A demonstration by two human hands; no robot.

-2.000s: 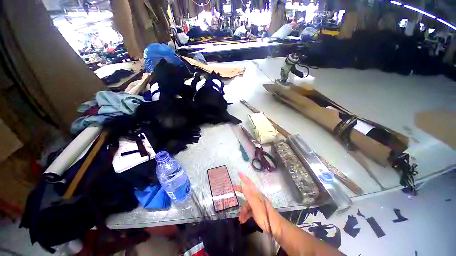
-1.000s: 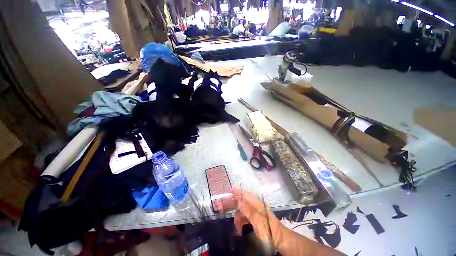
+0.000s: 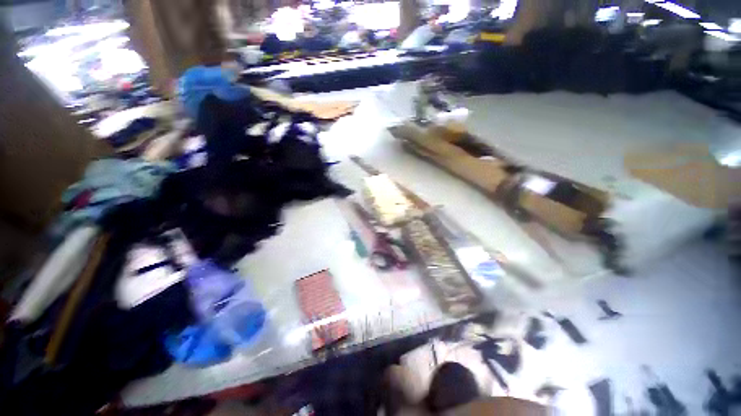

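The smartphone (image 3: 322, 307) lies on the pale cutting table (image 3: 284, 231) near its front edge, its screen lit pinkish-red. My right hand (image 3: 435, 390) is blurred at the bottom edge, below the table edge and off the phone; its fingers are too unclear to read. My left hand is not in view. The water bottle (image 3: 215, 292) stands left of the phone, blurred, beside a bright blue cloth or bag (image 3: 199, 345). The scissors (image 3: 387, 253) lie right of the phone.
The speckled bar (image 3: 439, 266), pale yellow block (image 3: 387, 199) and tied brown card bundle (image 3: 504, 180) lie on the right. Black cloth (image 3: 236, 191) is heaped left, with light blue-green cloth (image 3: 122, 185) and a white roll (image 3: 57, 272). Dark scraps (image 3: 569, 327) lie on the floor.
The view has shifted and blurred, so the table things appear further left. My right hand has moved away from the phone, down to the bottom edge. The phone remains on the table.
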